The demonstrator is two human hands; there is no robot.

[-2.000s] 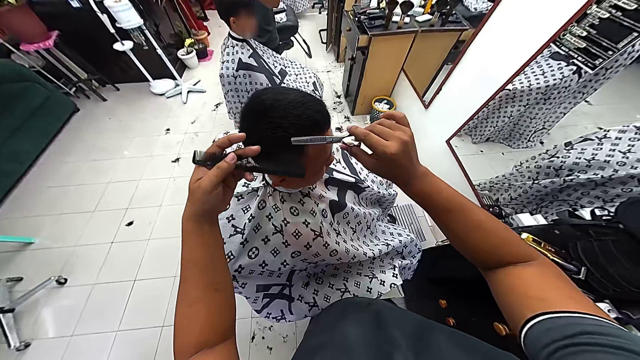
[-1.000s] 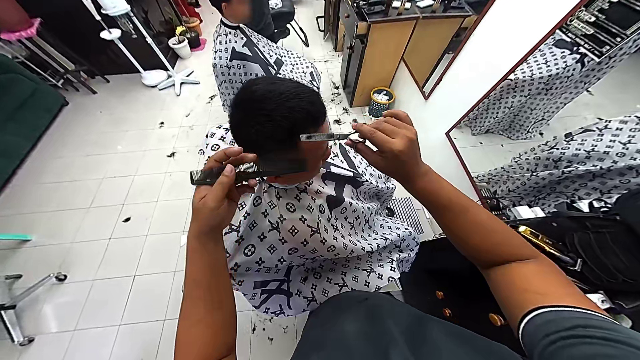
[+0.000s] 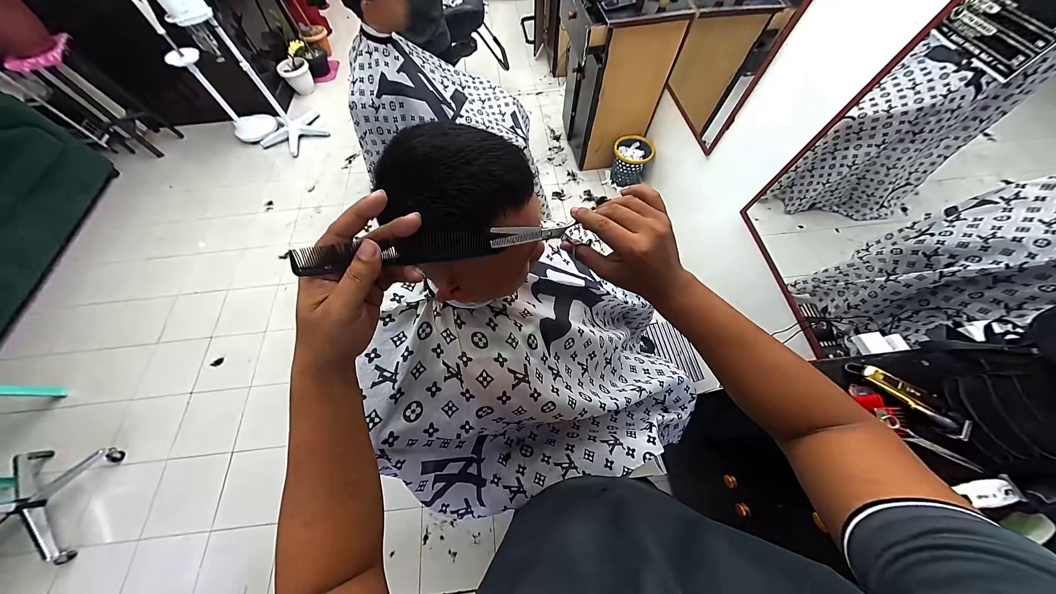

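Note:
A seated person with short black hair (image 3: pixel 454 177) wears a white barber cape (image 3: pixel 495 379) with a dark pattern. My left hand (image 3: pixel 351 285) grips a black comb (image 3: pixel 322 258) near its left end, and the comb's other part lies level along the side of the head. Thinning shears (image 3: pixel 520 236) are held by my right hand (image 3: pixel 631 239), fingers in the handles. Their toothed blades stand slightly apart at the right end of the comb, against the side of the head.
Another caped person (image 3: pixel 433 91) sits beyond. At right are a wall mirror (image 3: pixel 907 181) and a black counter (image 3: pixel 718 462) with a gold hair clipper (image 3: pixel 907 392) and scissors. A wastebasket (image 3: pixel 631 165) stands by a wooden cabinet (image 3: pixel 635 82). Cut hair dots the tiles; a wheeled chair base (image 3: pixel 37 503) is lower left.
The shears' blades, together or nearly so one second ago, now show a gap. Both hands still hold the comb and the shears at the head.

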